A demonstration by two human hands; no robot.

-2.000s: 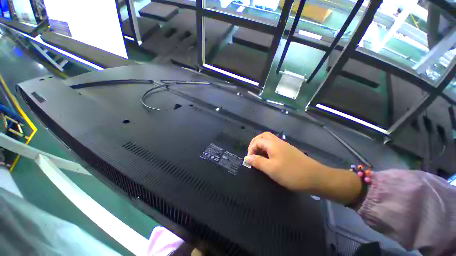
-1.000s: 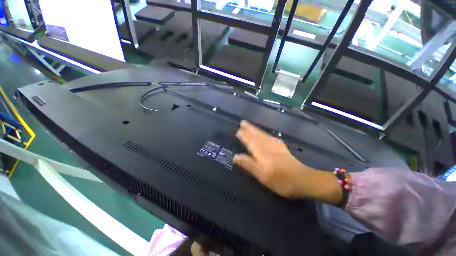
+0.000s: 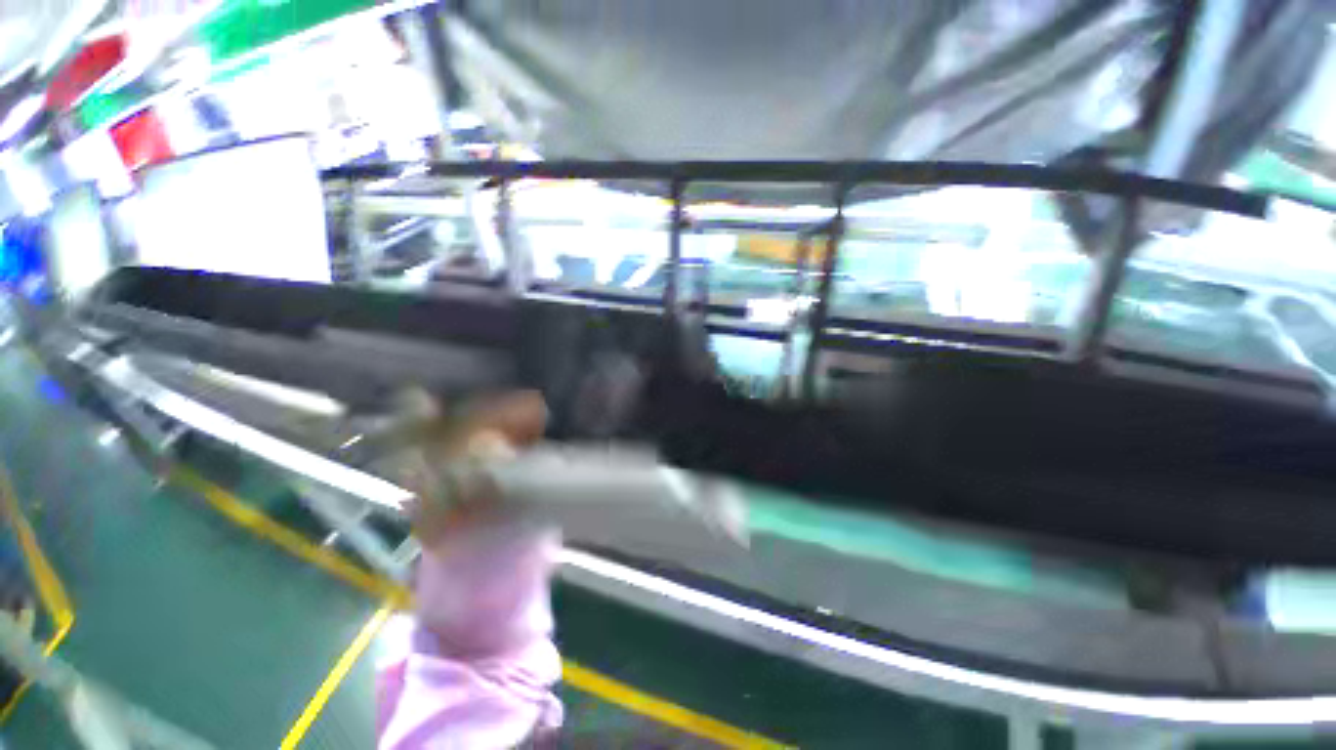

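Observation:
The view is strongly blurred. My left hand (image 3: 491,440), in a pink sleeve, reaches up from the lower left over the metal rail. It holds white paper (image 3: 608,495), probably the label sheet, which sticks out to the right; its print cannot be read. My right hand is not in view. A long black shape (image 3: 938,447) lies behind the paper and stretches right; whether it is a television's rear cover or part of the line cannot be told.
A lit white screen (image 3: 227,213) stands at the back left by the dark conveyor (image 3: 293,308). The metal edge rail (image 3: 821,640) curves across the front. Black frames (image 3: 674,242) stand behind. Green floor with yellow lines lies below.
The view has swung up, and the close rear cover with its rating label is no longer seen there. My right hand has left the picture. My left hand has come up into view with paper.

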